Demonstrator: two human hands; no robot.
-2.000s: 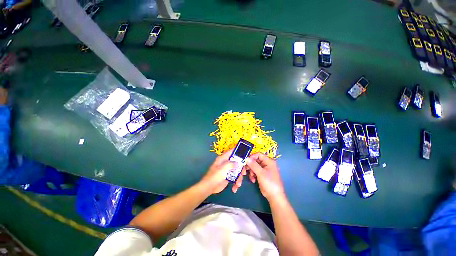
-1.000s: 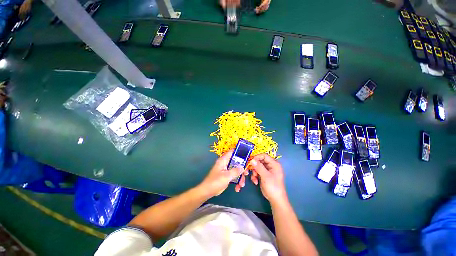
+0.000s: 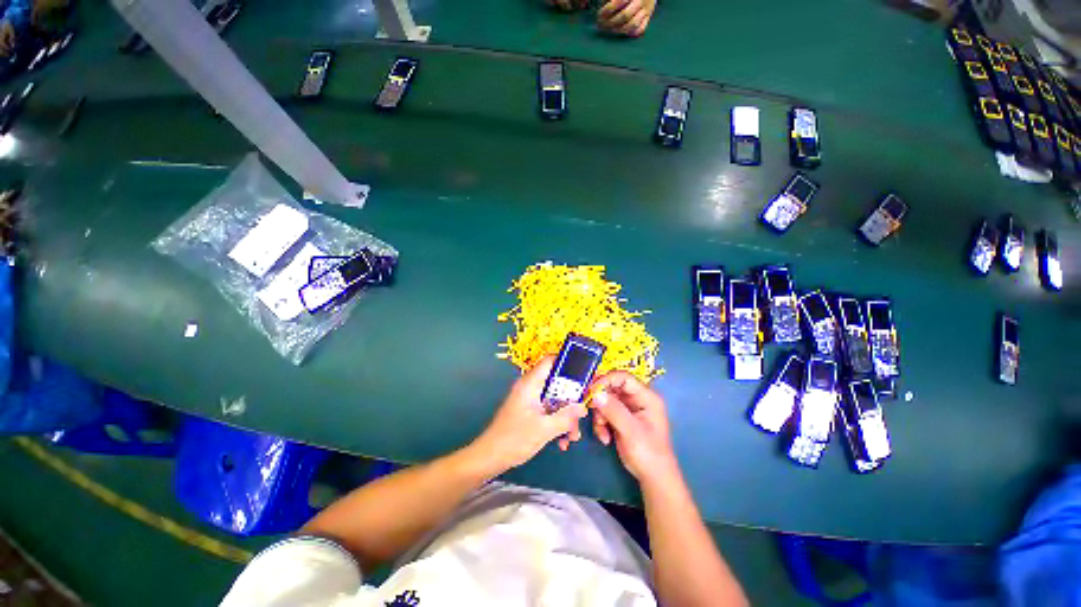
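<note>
A dark mobile phone (image 3: pixel 574 370) with a lit-looking screen is held upright at a slight tilt in my left hand (image 3: pixel 525 417), just before the heap. My right hand (image 3: pixel 629 417) is at the phone's right side, thumb and fingertips pinched together near its edge. A small orange-yellow bit shows at those fingertips, but its outline is unclear. The heap of small yellow strips (image 3: pixel 569 311) lies directly beyond my hands. A cluster of overlapping handsets (image 3: pixel 817 323) with silver-white keypad areas lies to the right of the heap.
A clear plastic bag (image 3: pixel 199 231) with white cards and dark phones lies left. Phones (image 3: pixel 552 90) are spaced along the green belt. A grey metal post (image 3: pixel 243 107) slants at upper left. A black tray (image 3: pixel 993 110) stands far right. Another person's hand (image 3: pixel 626 14) is at the top edge.
The phones on the belt have shifted right. Another person's hands appeared at the top with a phone, which now lies on the belt. My hands have barely moved around the held phone.
</note>
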